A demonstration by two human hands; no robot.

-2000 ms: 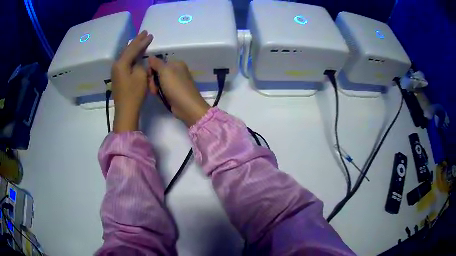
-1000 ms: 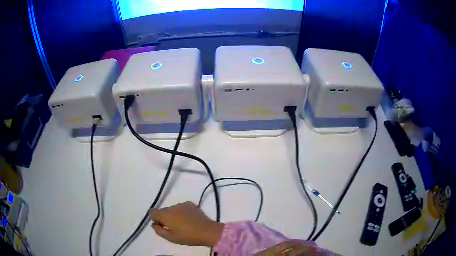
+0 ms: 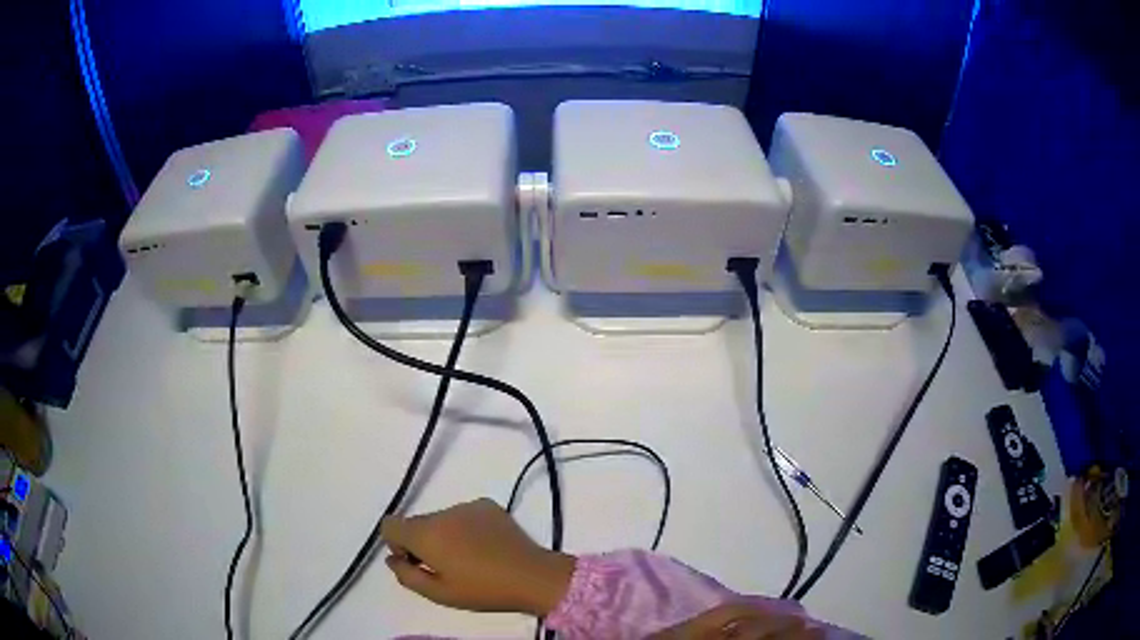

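Four white projectors stand in a row, each with a lit blue ring. A thick black HDMI cable [image 3: 363, 344] is plugged into the upper left rear ports of the second projector from the left [image 3: 406, 200]. My right hand [image 3: 475, 550] lies on the tabletop at bottom centre, palm down and pointing left, fingers curled, with nothing visible in it. It is beside the power cord [image 3: 425, 450], below the projector. My left hand [image 3: 750, 621] shows only as a strip of skin over the right sleeve at the bottom edge; its fingers are not clear.
A thin black cable loops [image 3: 663, 481] right of my hand. A clear and blue pen-like tool [image 3: 800, 475] lies by the right cords. Remotes [image 3: 946, 525] lie at right. White boxes with blue displays [image 3: 31, 513] sit at the left edge, a dark bin [image 3: 63, 313] above them.
Both hands have left the second projector's rear ports and come down to the bottom, with the HDMI cable left plugged in. Over the last second the view has shifted slightly.
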